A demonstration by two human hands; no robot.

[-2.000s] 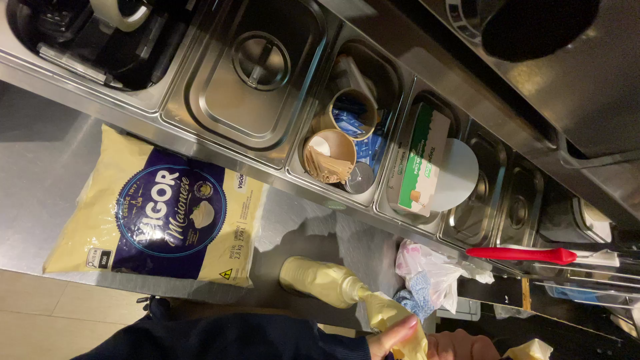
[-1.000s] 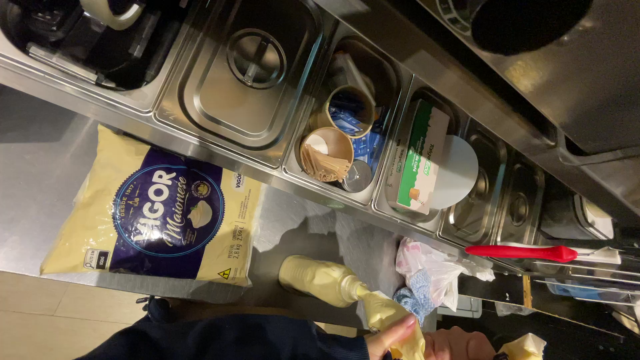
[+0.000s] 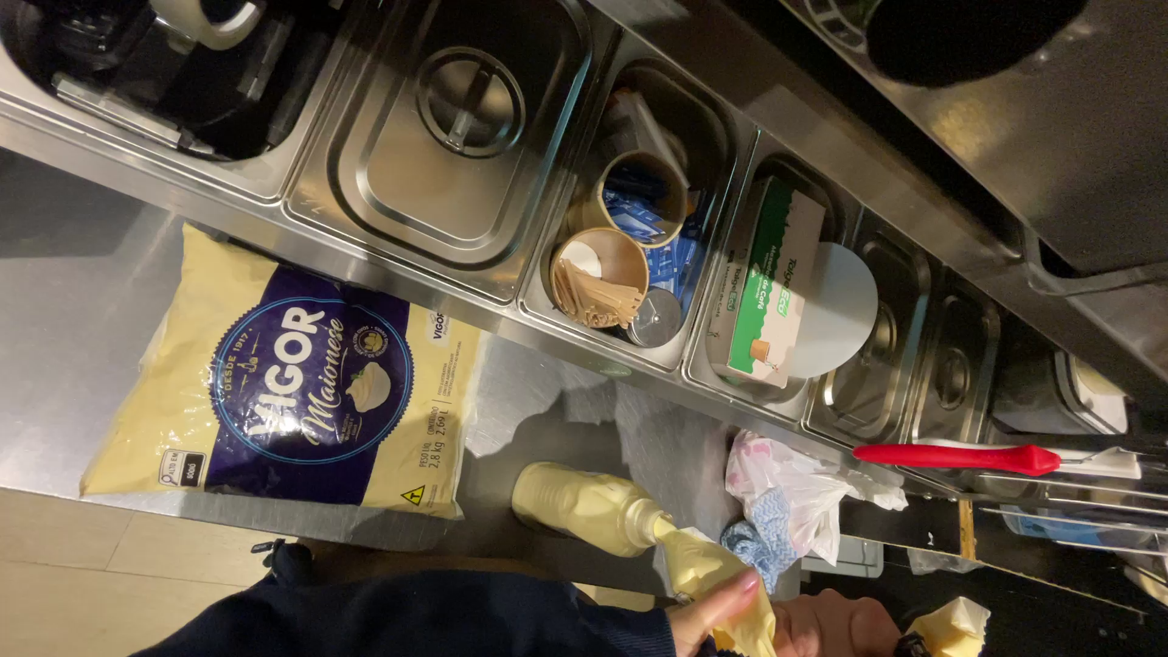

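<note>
A clear plastic bottle (image 3: 589, 506) with pale yellow filling stands on the steel counter, its neck toward the right of the view. The narrow end of a pale yellow plastic bag (image 3: 693, 557) meets its mouth. My left hand (image 3: 716, 610), below a dark sleeve, grips the bag beside the bottle neck, thumb on the film. Farther right, my right hand (image 3: 835, 622) is closed round the bag, partly cut off by the frame; more yellow film shows past it. A large Vigor mayonnaise pouch (image 3: 310, 383) lies flat at the left.
Steel pans line the counter: a lidded pan (image 3: 456, 137), one with paper cups (image 3: 598, 274) of wooden stirrers and blue packets, one with a green-and-white box (image 3: 776, 283). A red-handled utensil (image 3: 958, 458), a crumpled plastic bag (image 3: 794, 484) and a blue cloth (image 3: 762, 538) are near the hands.
</note>
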